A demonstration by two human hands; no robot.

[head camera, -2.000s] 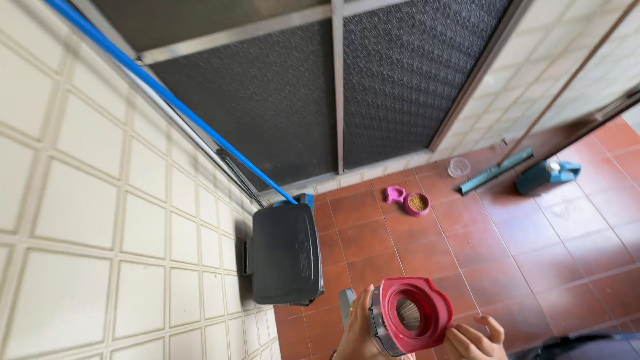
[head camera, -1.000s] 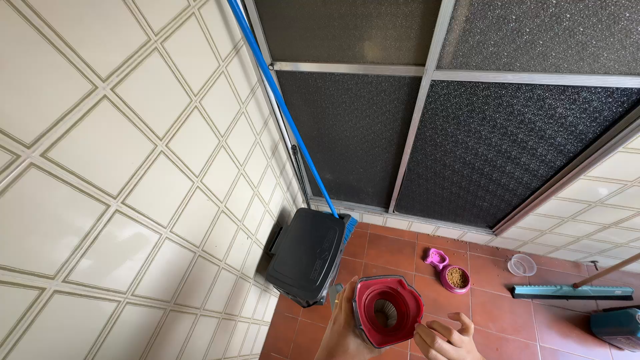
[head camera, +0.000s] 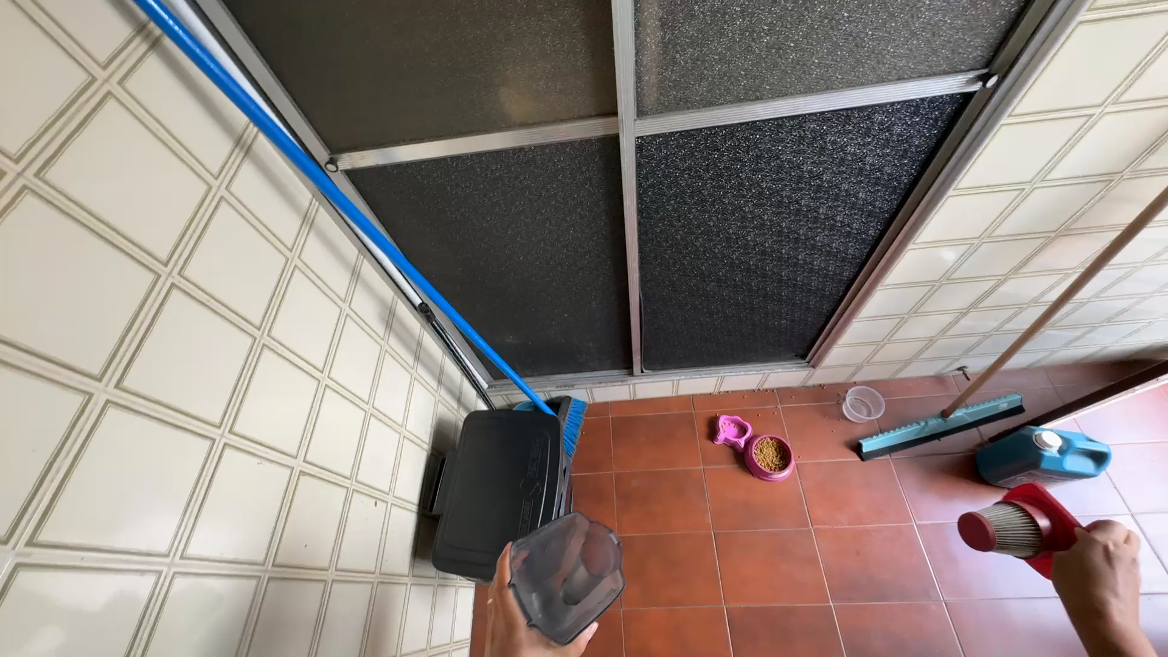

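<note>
My left hand (head camera: 516, 613) grips a translucent grey plastic dust cup (head camera: 568, 577), at the lower middle of the view, close to the lid of a black trash bin (head camera: 500, 484). Dark contents show dimly through the cup's wall. At the lower right, my right hand (head camera: 1100, 575) holds a red vacuum filter (head camera: 1015, 531) by its flange; its pleated pale cylinder with a red end cap points left. Cup and filter are well apart.
A blue-handled broom (head camera: 365, 224) leans behind the bin along the tiled wall. Pink pet bowls (head camera: 769, 456), one with kibble, a clear plastic tub (head camera: 862, 403), a teal floor squeegee (head camera: 944, 424) and a blue jug (head camera: 1042, 456) stand on the red tile floor.
The red filter, earlier seated in the cup, is now out of it in my right hand, off to the right. My left hand still has the cup.
</note>
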